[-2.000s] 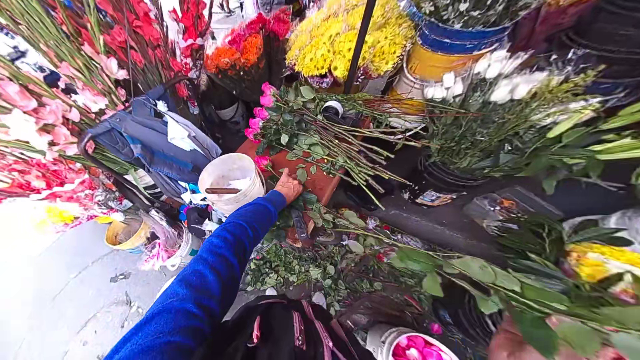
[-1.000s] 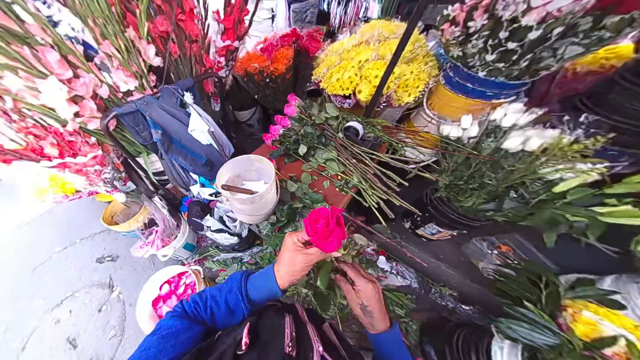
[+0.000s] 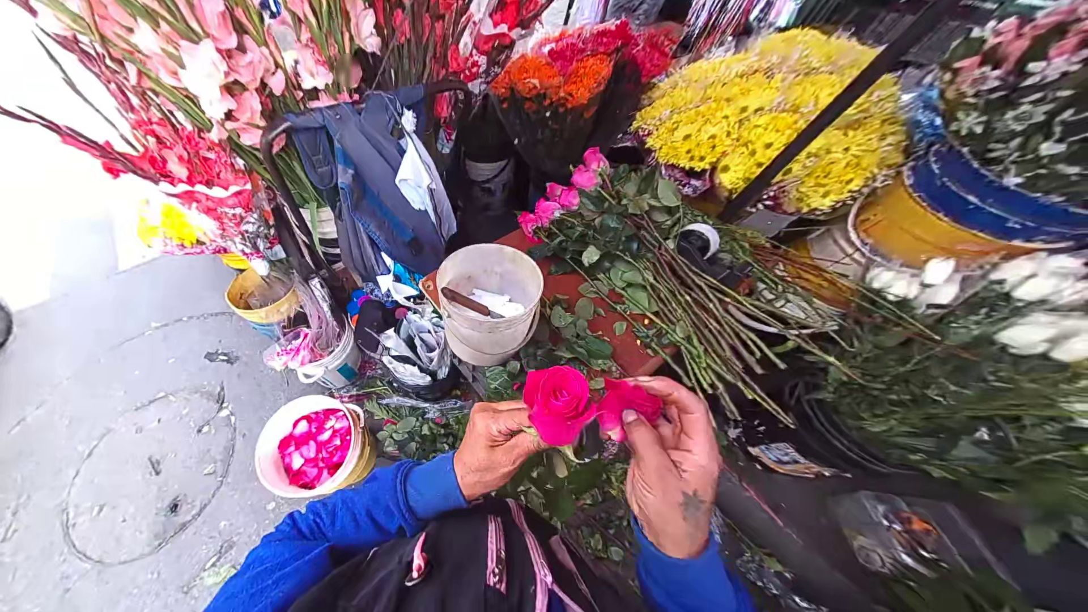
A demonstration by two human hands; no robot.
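My left hand (image 3: 495, 446) grips a deep pink rose (image 3: 558, 405) just below its bloom, in front of my body. Beside that bloom, my right hand (image 3: 677, 459) pinches bright pink petals (image 3: 627, 407) between thumb and fingers. Beyond my hands, cut pink roses (image 3: 561, 197) lie with their long stems (image 3: 705, 314) pointing right across a reddish-brown surface (image 3: 561, 289). To the left of the stems, a white plastic bucket (image 3: 490, 340) holds a brown-handled tool (image 3: 466, 301). A second bucket (image 3: 265, 442), lower left, contains loose pink petals (image 3: 314, 448).
Gladioli (image 3: 229, 68), yellow daisy-like flowers (image 3: 773, 110) and orange flowers (image 3: 561, 78) stand behind. A blue backpack (image 3: 374, 187) hangs at the left. White flowers (image 3: 1045, 310) and a yellow-and-blue bucket (image 3: 960, 225) are at the right. A dark pole (image 3: 837, 106) slants across the back.
Two seconds ago my left hand reached toward the lying roses. One second ago both hands were at the single rose; now my right hand holds petals beside it.
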